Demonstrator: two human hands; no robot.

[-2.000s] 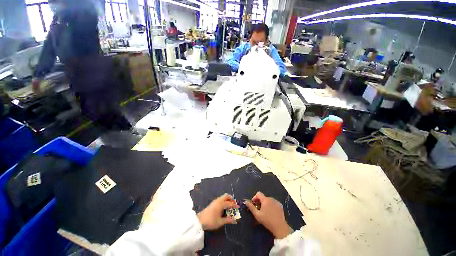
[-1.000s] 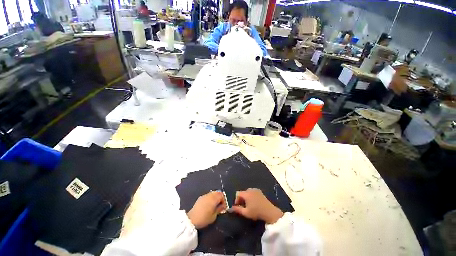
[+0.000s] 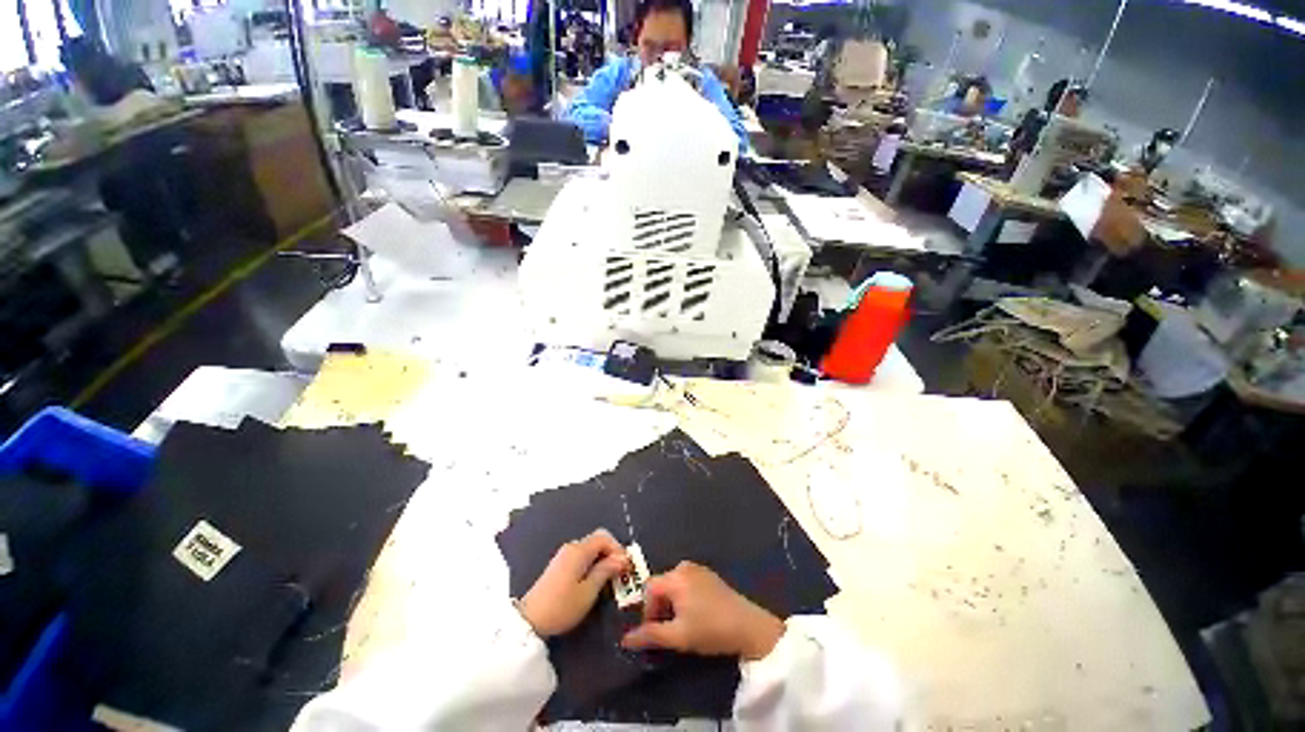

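Note:
A pile of black fabric panels [image 3: 744,522] lies on the pale table in front of me. A small white label [image 3: 630,575] with dark lettering is on the top panel, between my hands. My left hand [image 3: 575,582] pinches the fabric at the label's left edge. My right hand [image 3: 701,612] is at the label's lower right, fingers bent together over the panel; whether a small tool is inside them cannot be told. Pale loose threads lie on the panel.
A stack of black panels [image 3: 329,493] with a label facing up lies at left, beside a blue crate [image 3: 86,432]. A white sewing machine [image 3: 651,272] stands behind the table, an orange-red thread cone [image 3: 867,332] to its right. A person in blue [image 3: 608,89] sits behind it.
My right hand has moved slightly down from the label, which now shows more fully. My left hand stays at its left edge. The view has shifted, and the walking person at left is gone.

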